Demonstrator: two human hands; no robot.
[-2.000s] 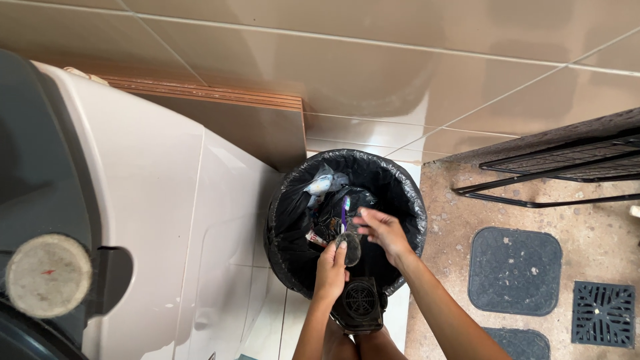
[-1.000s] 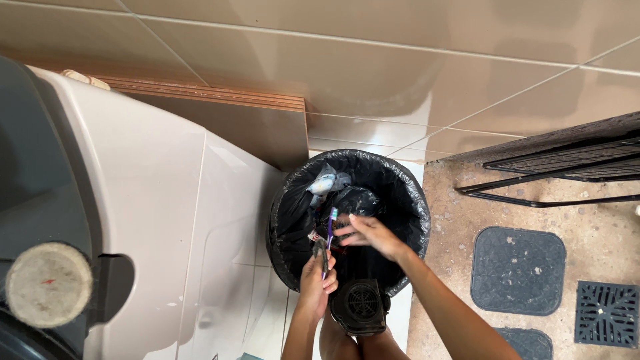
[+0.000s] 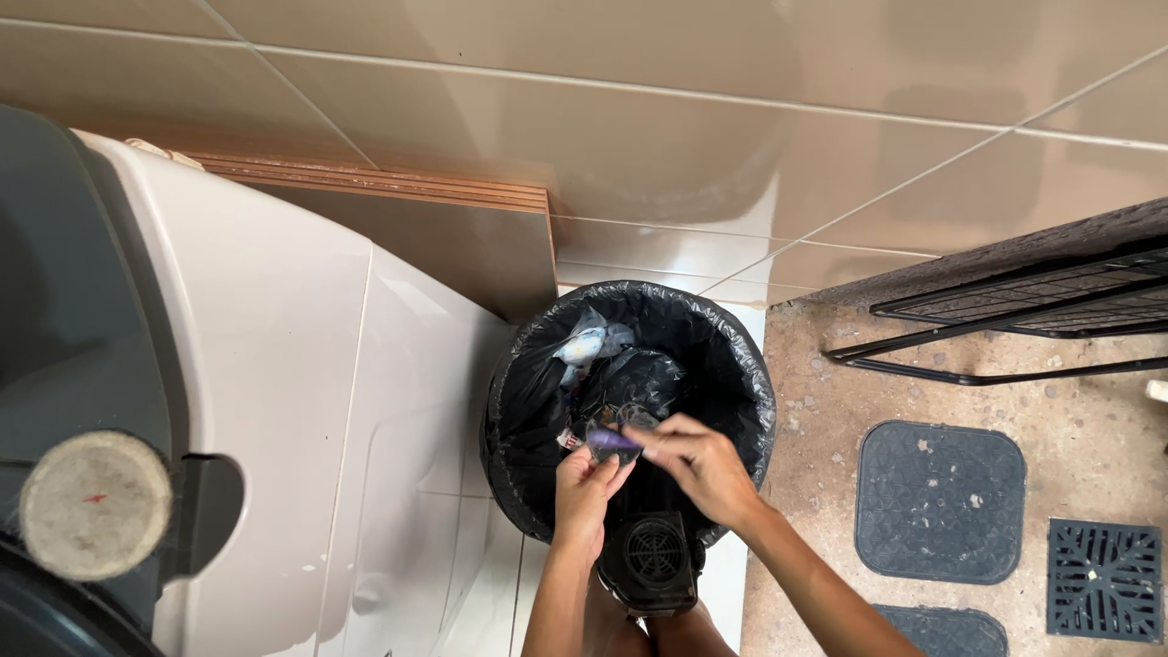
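Over a trash bin lined with a black plastic bag (image 3: 762,401), my left hand (image 3: 586,488) holds a small dark, partly see-through piece whose kind I cannot tell. My right hand (image 3: 698,461) is at its right, fingers closed on a purple-handled brush (image 3: 610,440) that lies blurred across the piece. A black plastic part with a round fan grille (image 3: 654,552) is at the near rim of the bin, just above my legs. Inside the bin are a whitish crumpled plastic wrapper (image 3: 584,345), a knotted black bag (image 3: 643,376) and greyish fluff.
A light washing machine (image 3: 265,319) with a dark lid fills the left side. Stacked brown boards (image 3: 438,237) lean on the tiled wall behind it. At right are a folded black metal rack (image 3: 985,338), a dark square cover (image 3: 940,502) and a floor drain grate (image 3: 1104,579).
The brush, upright between my hands a second ago, now lies across the piece in my left hand. My right hand, whose fingers were spread then, has closed in on it.
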